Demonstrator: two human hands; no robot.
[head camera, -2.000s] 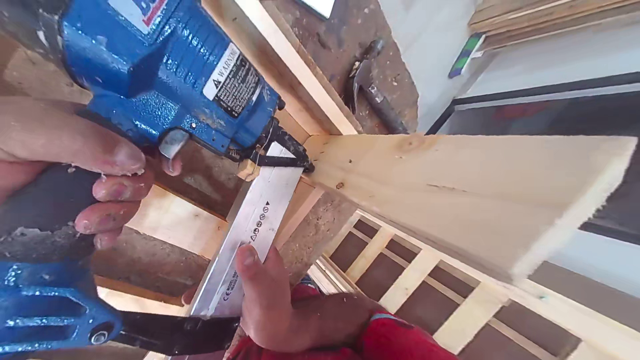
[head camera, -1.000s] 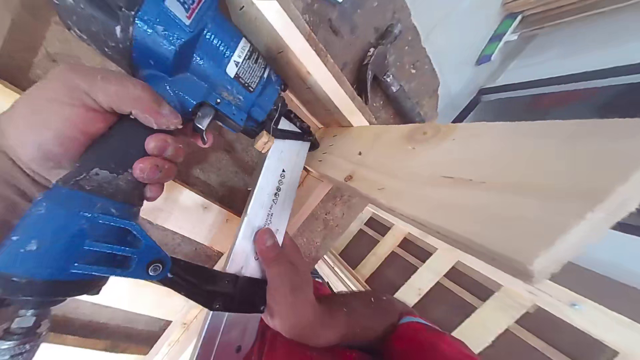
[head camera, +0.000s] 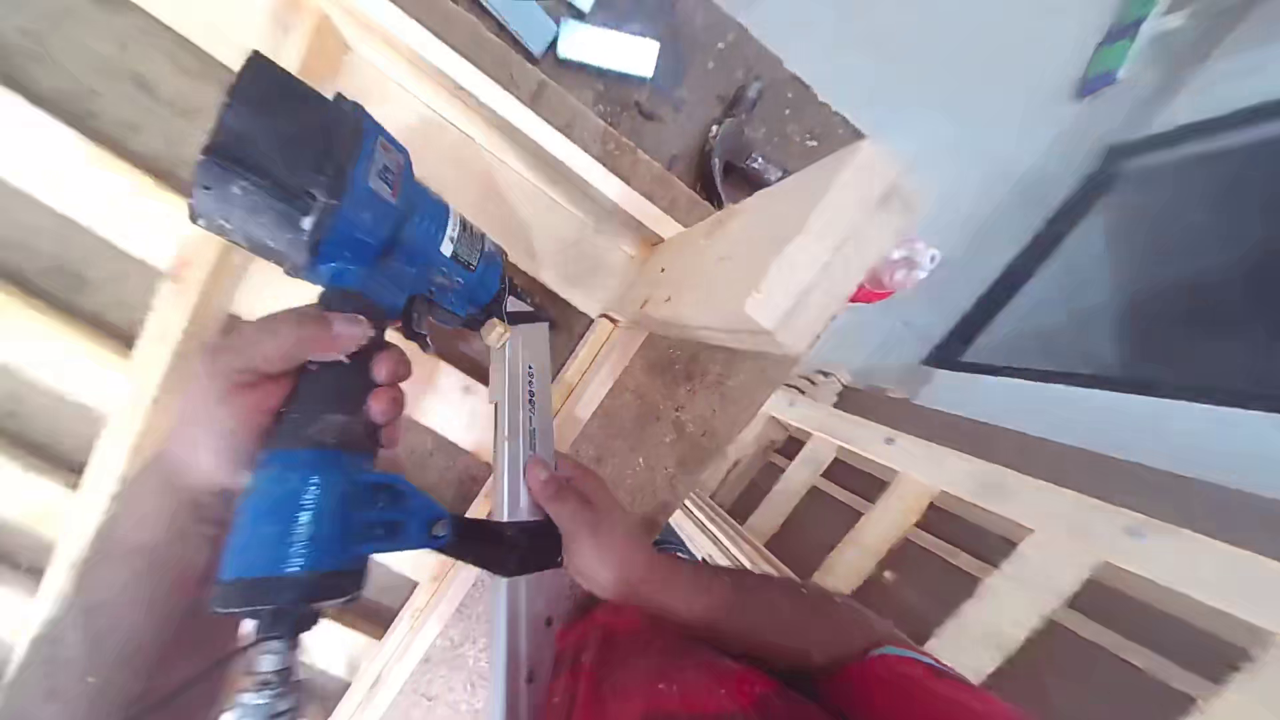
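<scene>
My left hand (head camera: 330, 380) is wrapped around the black grip of a blue pneumatic nail gun (head camera: 400, 220), with the thumb on the near side. The silver magazine (head camera: 522, 420) runs down from its nose, and my right hand (head camera: 590, 520) clasps it, thumb on top and fingers hidden behind. A small wood-coloured piece (head camera: 495, 333) sits beside the nose. An air-hose coupling (head camera: 268, 665) hangs from the gun's base. The nose is left of a pale wooden board (head camera: 730, 250) that joins a timber frame (head camera: 500, 170); a gap shows between them.
A slatted wooden frame (head camera: 1060, 530) lies at lower right. Behind the board are a hammer-like tool (head camera: 735, 160) and a clear plastic bottle with a red label (head camera: 895, 272). A dark-framed panel (head camera: 1140, 260) is at right. More timber slats (head camera: 170, 300) span the left.
The nail gun's nose, close against the board a second ago, now stands apart from it. Both hands have kept their hold. The view has swung and widened, bringing the bottle into sight.
</scene>
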